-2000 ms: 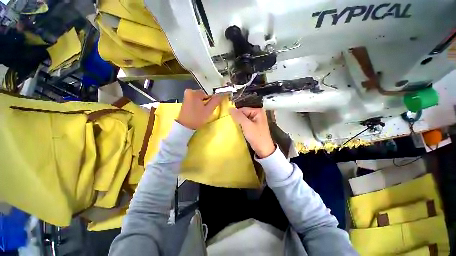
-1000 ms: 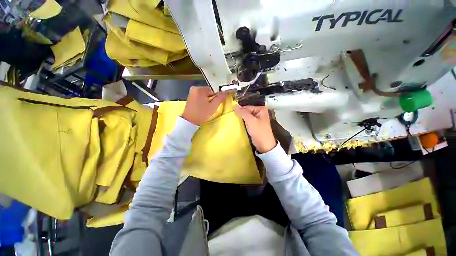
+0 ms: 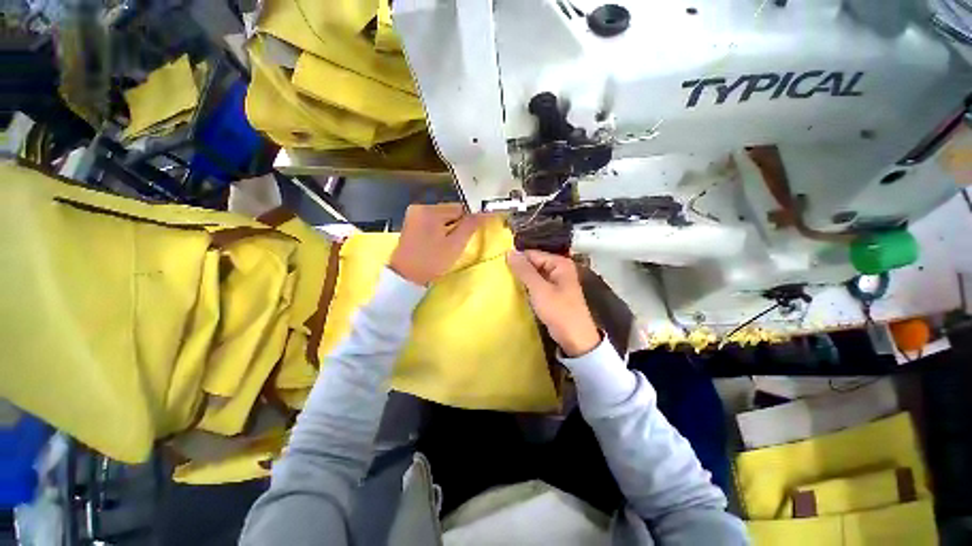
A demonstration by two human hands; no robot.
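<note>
A bright yellow panel (image 3: 474,341) hangs below the needle area (image 3: 512,208) of the white TYPICAL sewing machine (image 3: 682,123). Its upper edge lies at the presser foot, where the exact contact is hidden by dark parts and fingers. My left hand (image 3: 432,243) holds the panel at its upper left, just left of the needle area. My right hand (image 3: 556,296) pinches the panel's upper right edge just below the needle area. Dark brown edging (image 3: 550,357) runs down the panel's right side.
A draped work pile (image 3: 107,309) of yellow pieces is at left, touching the panel's side. A second yellow stack (image 3: 341,91) sits on a stand above it. Yellow pieces with brown bands (image 3: 842,491) lie at lower right. A green cap (image 3: 885,252) is on the machine's right.
The view has shifted, so the machine and stacks appear slightly lower and further right. Both hands keep their hold beside the needle area; the panel shows little change.
</note>
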